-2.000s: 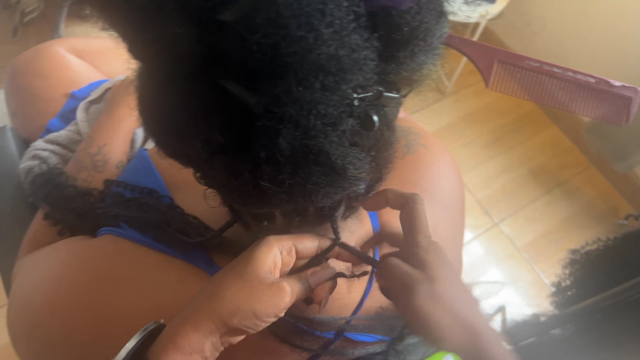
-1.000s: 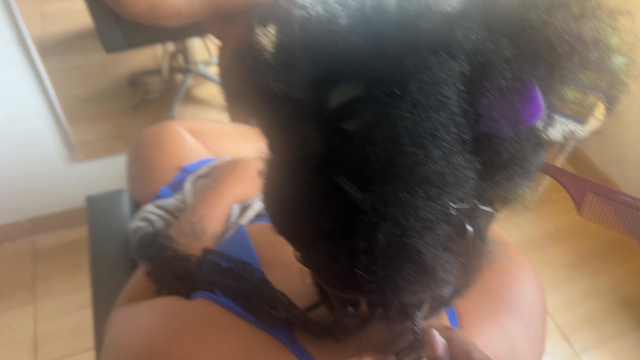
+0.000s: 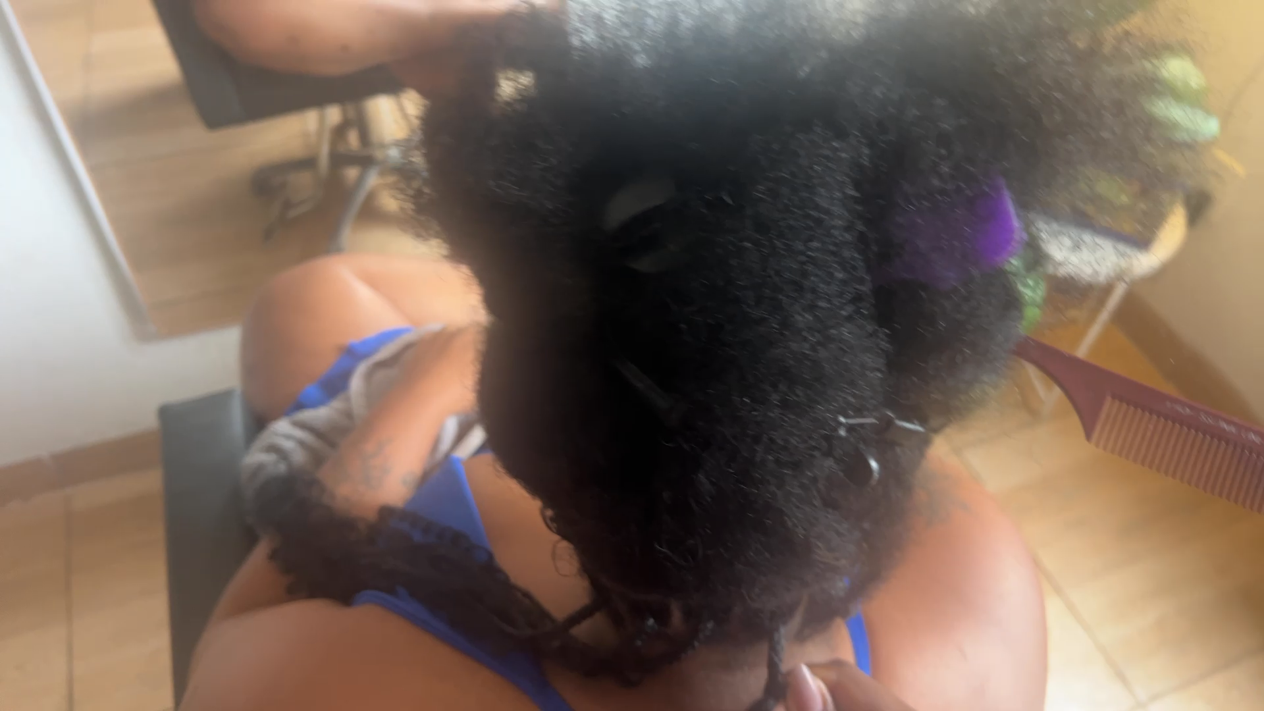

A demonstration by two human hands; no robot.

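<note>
Part of one hand of mine, seemingly my right hand [image 3: 839, 687], shows at the bottom edge, its fingertips on a thin braid [image 3: 775, 660] at the nape of a seated person's head. My left hand is out of the frame. The person's loose dark hair [image 3: 691, 326] fills the middle of the view. Metal clips [image 3: 879, 427] sit low on its right side, and a purple clip or comb [image 3: 999, 225] sits higher up. A bundle of curly braided hair [image 3: 425, 563] lies over the person's left-side shoulder in the view.
A maroon comb [image 3: 1175, 434] sticks out from the right edge beside the head. A dark chair edge [image 3: 202, 543] shows at the left, a mirror [image 3: 148, 197] at the upper left, and a small stand [image 3: 1116, 252] behind at the right. The floor is tiled.
Two seconds ago both my hands were at the nape with the strands; now only one shows, at the bottom edge. The view has moved up and to the left.
</note>
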